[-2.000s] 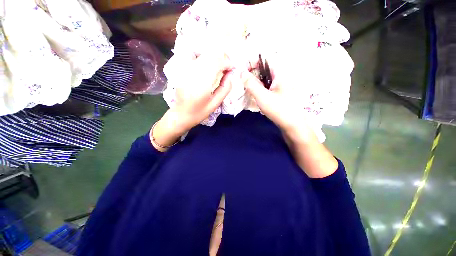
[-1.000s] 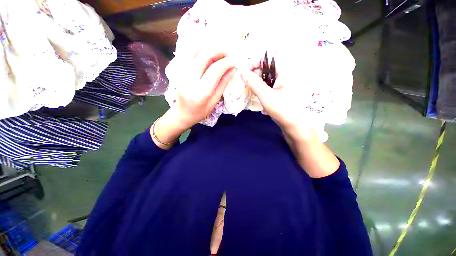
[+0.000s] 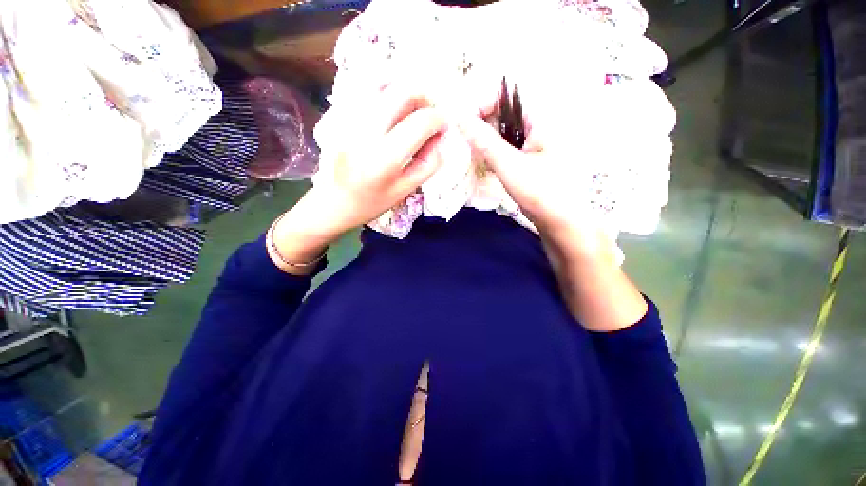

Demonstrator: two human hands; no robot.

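Note:
A white floral garment [image 3: 598, 114] with scalloped edges lies over my lap, its middle washed out by glare. My left hand [image 3: 385, 166] is on it with bent fingers, the fingertips pinching the cloth near the middle. My right hand [image 3: 517, 176] is just to the right, thumb and fingertips at the cloth, close to the left fingertips but apart from them. Small dark snips [image 3: 512, 119] with two pointed blades rest in my right palm, tips pointing away from me. No needle or thread can be made out.
More white floral cloth [image 3: 95, 114] hangs at the upper left over striped fabric [image 3: 95, 261]. A pinkish clear bag [image 3: 277, 128] is beside it. A dark panelled rack or cart [image 3: 774, 114] stands at the right. A yellow line [image 3: 807, 356] crosses the green floor. Blue crates [image 3: 43, 427] are at the lower left.
My left hand has shifted slightly down, with its wrist further left and fingers more curled. The snips have tilted slightly in my right palm. The cloth edge by my lap has moved a little.

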